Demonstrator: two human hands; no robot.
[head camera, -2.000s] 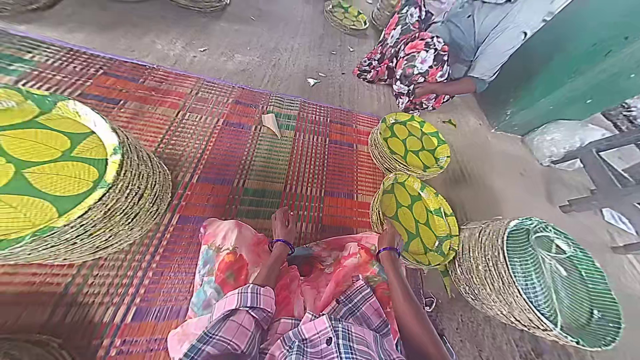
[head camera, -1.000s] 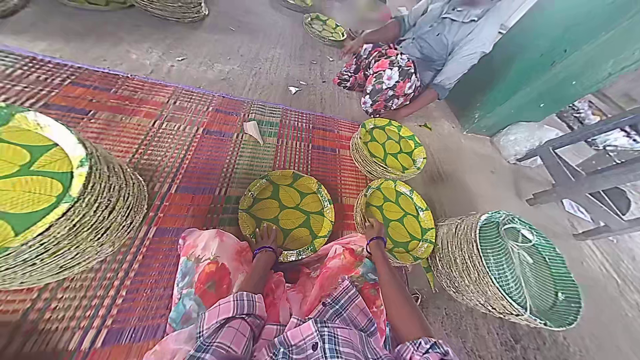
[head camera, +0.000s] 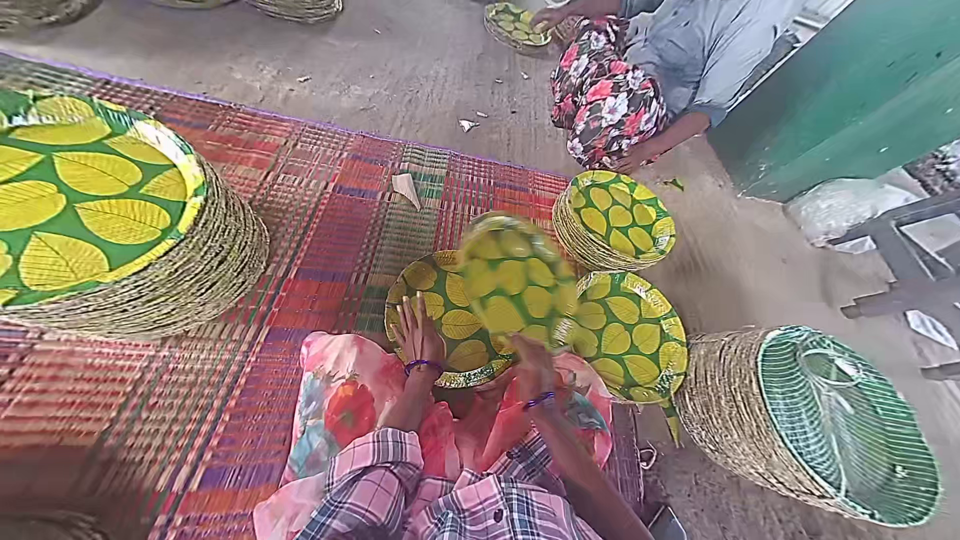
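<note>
My left hand (head camera: 421, 337) rests with spread fingers on the near left part of a round green plate with yellow leaf prints (head camera: 459, 322), which lies before my knees. In my right hand (head camera: 531, 360) is a second such plate (head camera: 517, 281), blurred and tilted, held by its near edge above the right side of the first. Just right of it sits a stack of the same plates (head camera: 630, 337), and behind that another stack (head camera: 621, 217).
A tall plate stack (head camera: 217, 262) stands on the striped woven mat (head camera: 300, 225) at left. At right are a tipped stack with a green ribbed top (head camera: 847, 427) and a dark frame (head camera: 915, 247). Beyond the mat sits a person in floral cloth (head camera: 611, 97).
Two seconds ago no plate lay before my knees; one second ago one did. My right hand has moved left from the near right stack and now holds a plate. The other person's raised hand reaches a far plate.
</note>
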